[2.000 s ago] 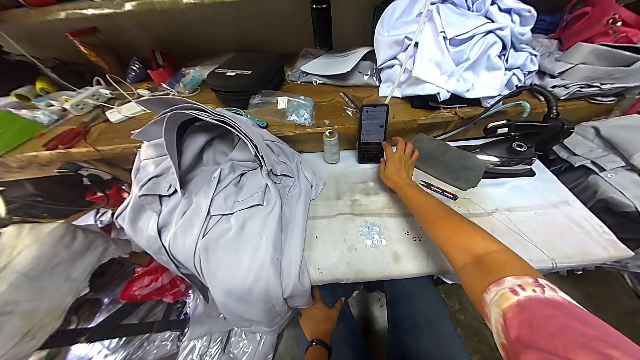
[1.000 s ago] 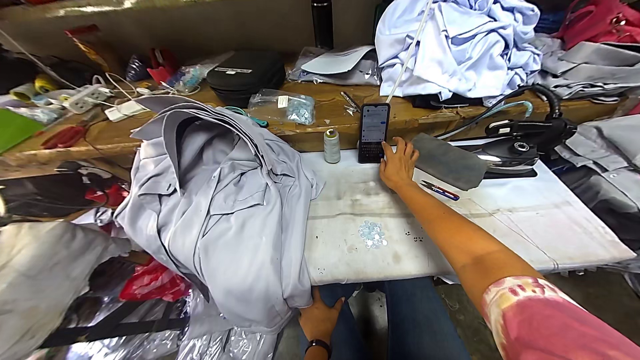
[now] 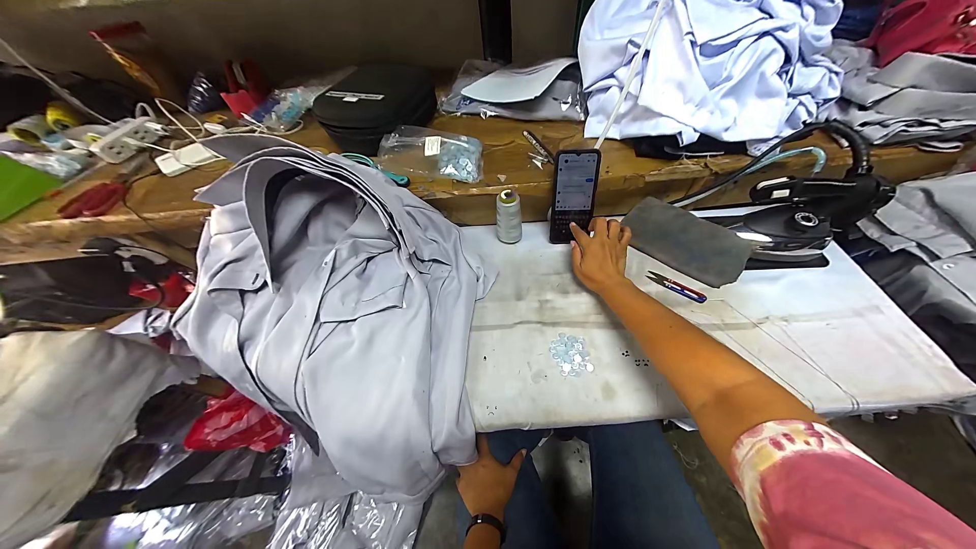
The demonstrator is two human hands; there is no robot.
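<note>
My right hand touches the lower screen of a smartphone with a fingertip; the phone stands upright against the shelf edge. Down at the table's front edge, my left hand rests by my thigh beside the hem of stacked grey shirts; its fingertips are partly hidden. A cone of thread stands left of the phone. Small pale buttons lie in a loose pile on the white padded table. Thread snips lie right of my right wrist, near a folded grey cloth.
A black steam iron rests on its pad at the right, its hose curving behind. Along the wooden shelf are a bag of buttons, a black case, red-handled scissors and a heap of light blue garments.
</note>
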